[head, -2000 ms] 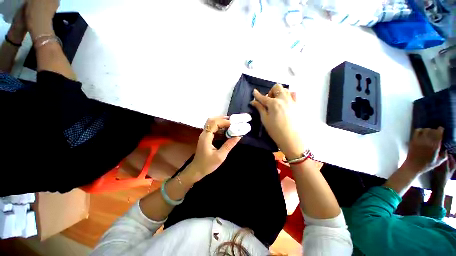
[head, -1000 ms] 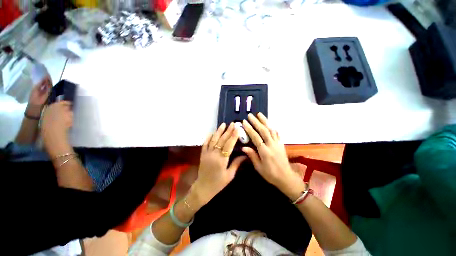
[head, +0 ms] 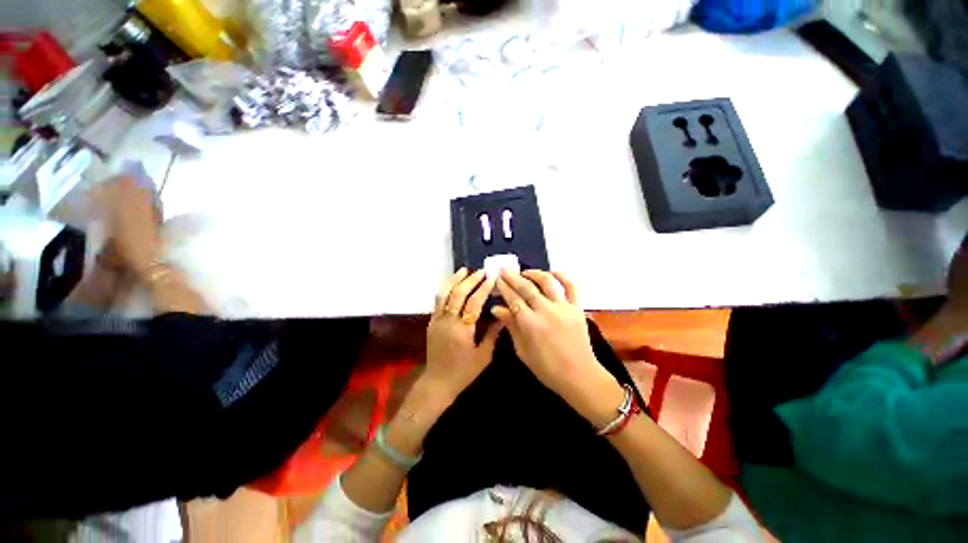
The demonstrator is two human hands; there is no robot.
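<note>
A black box with a foam insert (head: 468, 235) lies in front of me at the table's near edge. Two white earbuds (head: 496, 225) sit side by side in its slots. A white charging case (head: 501, 264) is at the box's near part, partly hidden by my fingers. My left hand (head: 461, 323) is on its left side and my right hand (head: 545, 320) on its right, fingertips of both touching the case. How deep the case sits in its hole is hidden.
An empty foam insert box (head: 701, 165) stands to the right, with stacked black boxes (head: 915, 133) beyond it. A smartphone (head: 405, 84) and a silver crinkled pile (head: 292, 101) lie at the far side. People sit at left and right.
The box was first without earbuds showing and my left hand held the case; now both are at the box. Since one second ago, my fingers have closed in around the case.
</note>
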